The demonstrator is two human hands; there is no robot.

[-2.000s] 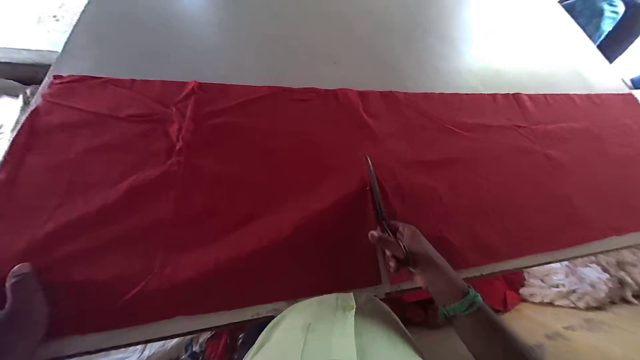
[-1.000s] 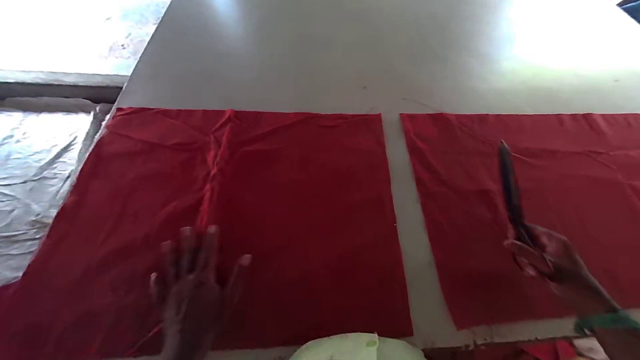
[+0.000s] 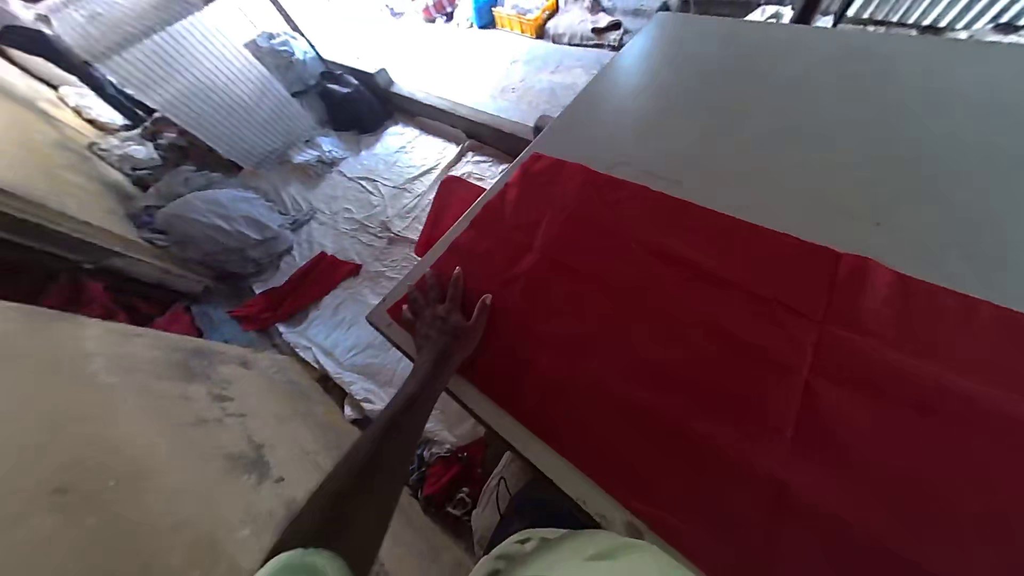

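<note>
Red fabric (image 3: 680, 344) lies over the near part of a large pale table (image 3: 800, 144), with a few creases across it. My left hand (image 3: 446, 316) rests flat on the cloth's near left corner, fingers spread, holding nothing. Part of the red cloth (image 3: 452, 204) hangs past the table's left edge. My right hand and the scissors are outside this view.
A separate red cloth strip (image 3: 296, 292) lies on silvery sheeting (image 3: 360, 192) on the floor at the left. Beyond it are a cloth-like bundle (image 3: 224, 224), a dark bag (image 3: 350, 102) and corrugated metal (image 3: 208, 80). A yellow crate (image 3: 524, 18) stands farther back.
The view has swung strongly left. Two seconds ago the cloth was one piece; one second ago a gap split it in two. The right hand with scissors has left the view.
</note>
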